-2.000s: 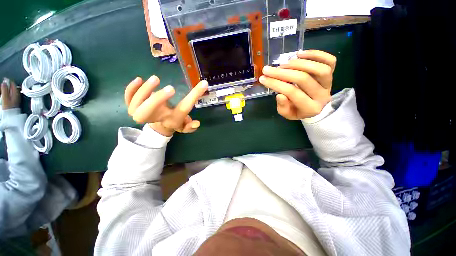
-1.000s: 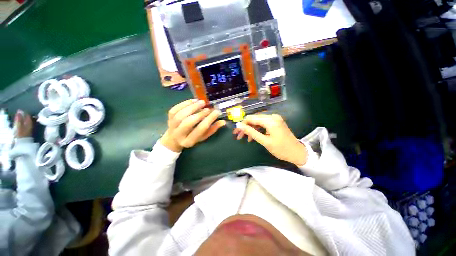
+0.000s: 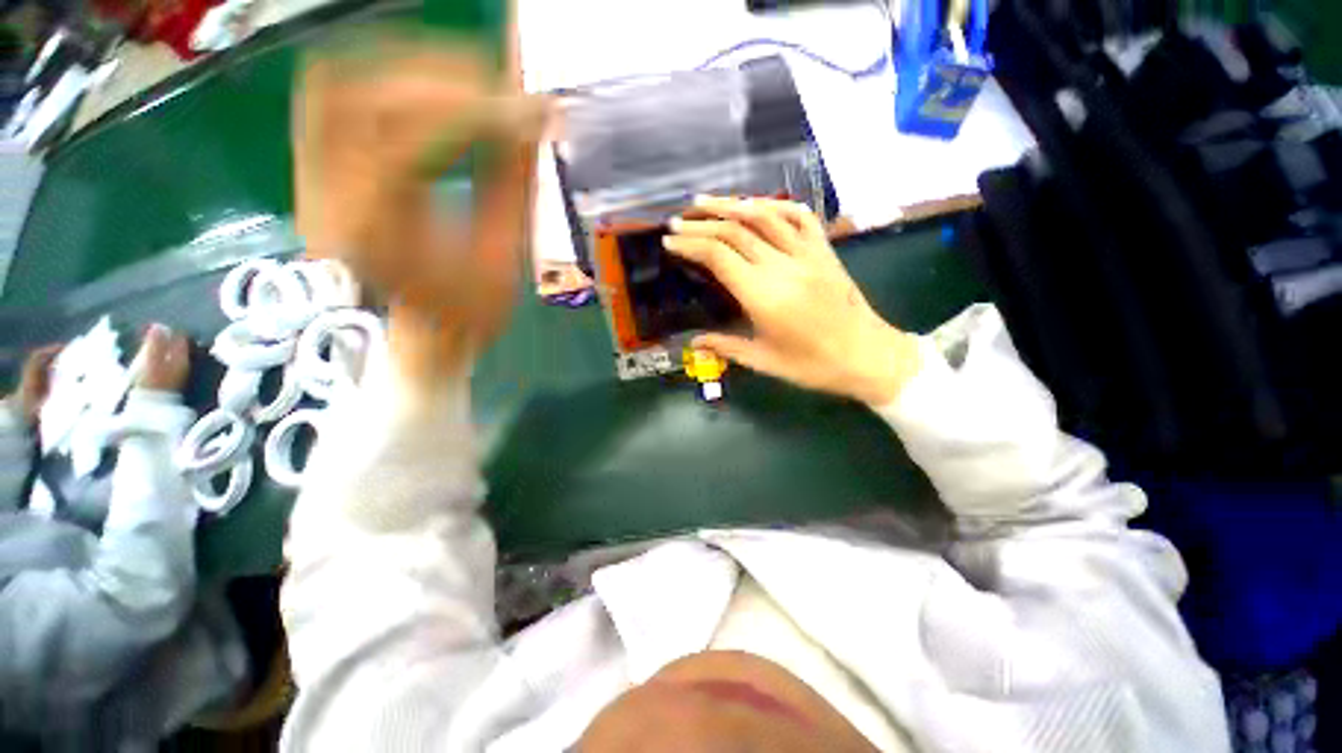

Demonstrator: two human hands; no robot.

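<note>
The clear test fixture (image 3: 662, 140) lies on the green bench mat. Its orange frame (image 3: 615, 294) surrounds a dark display module (image 3: 662, 299). My right hand (image 3: 787, 302) lies over the right part of the screen and fixture, fingers spread; whether it grips anything is hidden. The yellow fitting (image 3: 705, 363) with a white tip sits at the fixture's near edge, beside my right thumb. My left hand (image 3: 420, 184) is raised left of the fixture, large and badly blurred; I cannot tell whether it holds anything. The red power switch is hidden.
White coiled cables (image 3: 272, 346) lie at the left. Beyond them are a neighbour's hands (image 3: 159, 361) with something white. White paper (image 3: 618, 37) and a thin blue cable (image 3: 802, 47) lie behind the fixture. A blue tape dispenser (image 3: 938, 74) stands at the back right. Dark stacked items (image 3: 1133, 265) fill the right side.
The lit digits on the screen are gone. My left hand has left the fixture's near edge and risen up and left. My right hand has moved from the yellow fitting onto the screen area.
</note>
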